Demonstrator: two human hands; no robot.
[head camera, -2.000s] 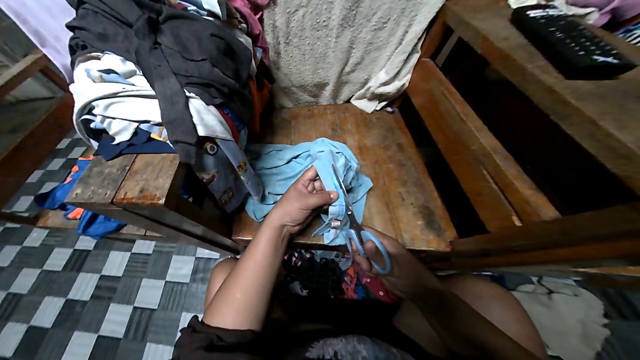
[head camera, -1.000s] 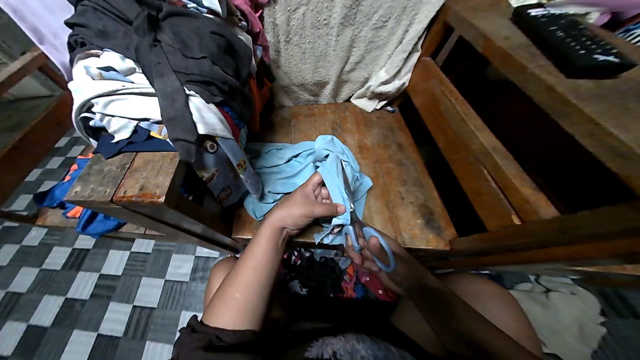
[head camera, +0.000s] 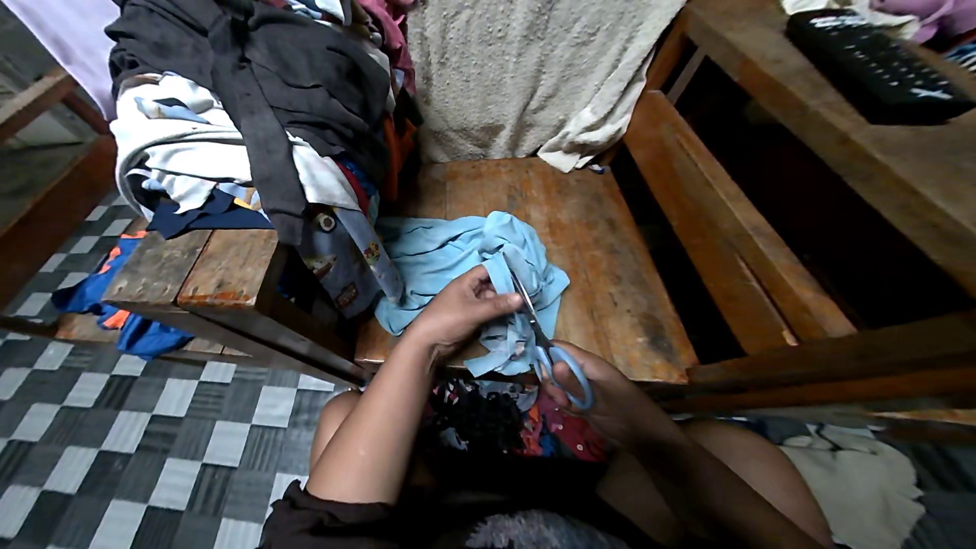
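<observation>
Light blue fabric (head camera: 450, 248) lies bunched on the wooden seat, with narrow strips of it hanging near the seat's front edge. My left hand (head camera: 469, 305) pinches a folded edge of this fabric between thumb and fingers. In my right hand (head camera: 583, 385) is a pair of scissors (head camera: 581, 374) with pale blue handles, my fingers through the loops. Their metal blades point away from me and lie along the fabric, just right of my left thumb. How far the blades are apart is hard to tell.
A heap of clothes (head camera: 320, 84) stands on the wooden surface (head camera: 229, 278) at left. A beige towel (head camera: 518, 76) drapes over the seat's back. A black remote control (head camera: 877, 65) rests on the wooden ledge at right. Cloth scraps (head camera: 488, 419) lie below the seat edge, between my legs.
The scissors and my right hand have shifted slightly against the fabric. The fabric's upper folds have changed shape. My left hand keeps its hold in about the same place.
</observation>
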